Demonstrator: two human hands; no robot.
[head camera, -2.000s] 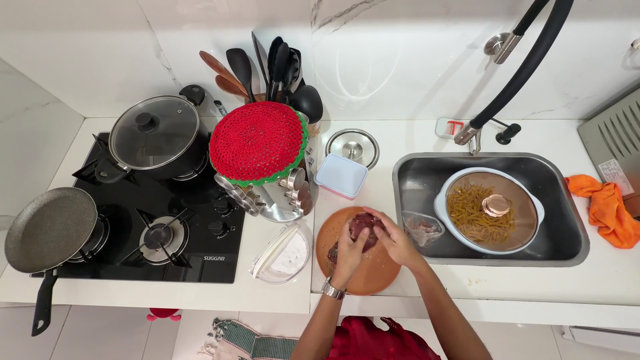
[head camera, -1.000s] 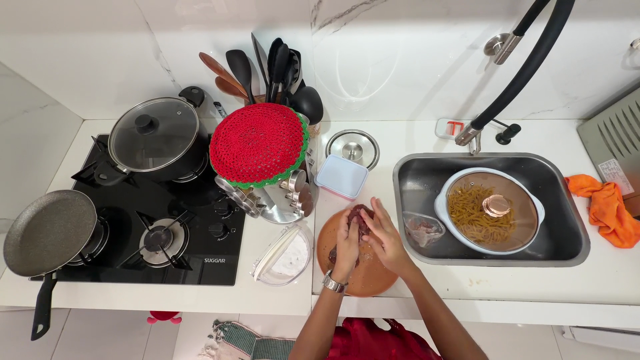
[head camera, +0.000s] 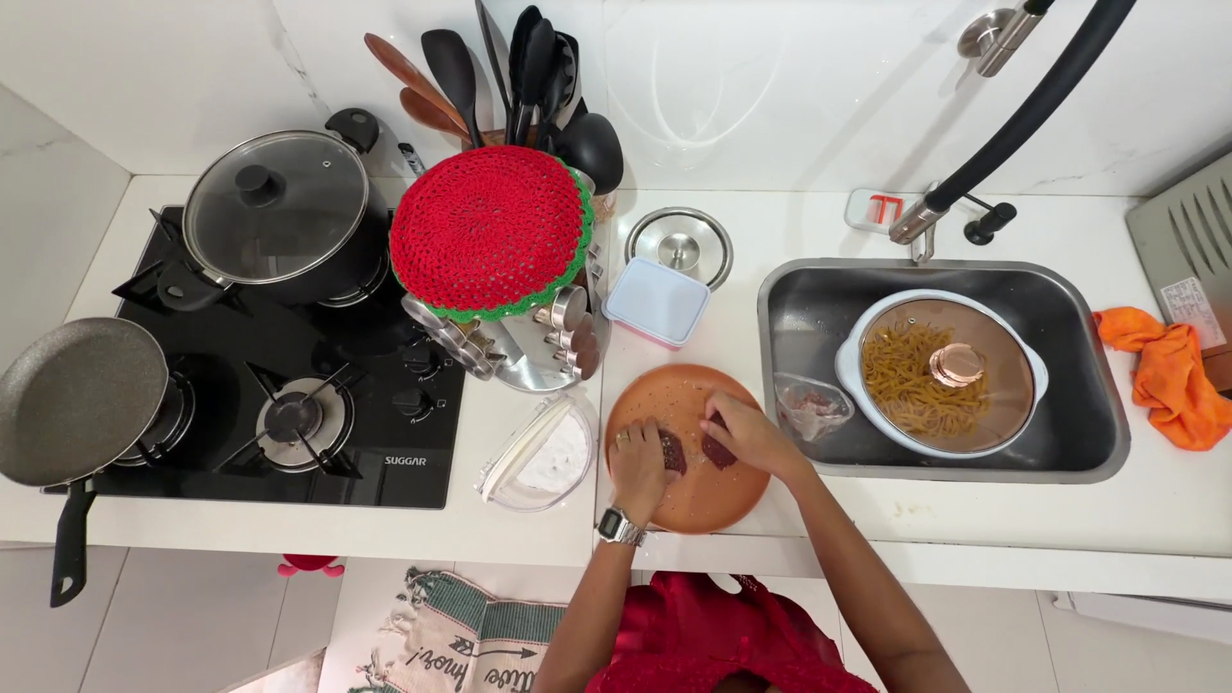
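An orange round plate (head camera: 688, 505) lies on the counter with two pieces of dark red meat on it. Over the left part of the plate, my left hand (head camera: 637, 467) rests with its fingers on and beside the seasoned piece of meat (head camera: 672, 452). My right hand (head camera: 751, 433) has its fingertips on the other piece of meat (head camera: 717, 450), partly covering it. Dark specks are scattered on the plate. Left of the plate stands a clear container of white powder (head camera: 558, 457) with its lid tilted up. A light blue lidded box (head camera: 658, 301) is behind the plate.
At left, a gas cooktop (head camera: 346, 481) carries a lidded pot (head camera: 274, 207) and a frying pan (head camera: 82, 399). A jar rack under a red crocheted cover (head camera: 493, 231) stands beside it. The sink (head camera: 784, 289) holds a lidded dish of pasta (head camera: 924, 385) and a plastic bag (head camera: 813, 406).
My hands were together around the meat above the plate. Now they are apart and lower, each at a separate piece on the plate.
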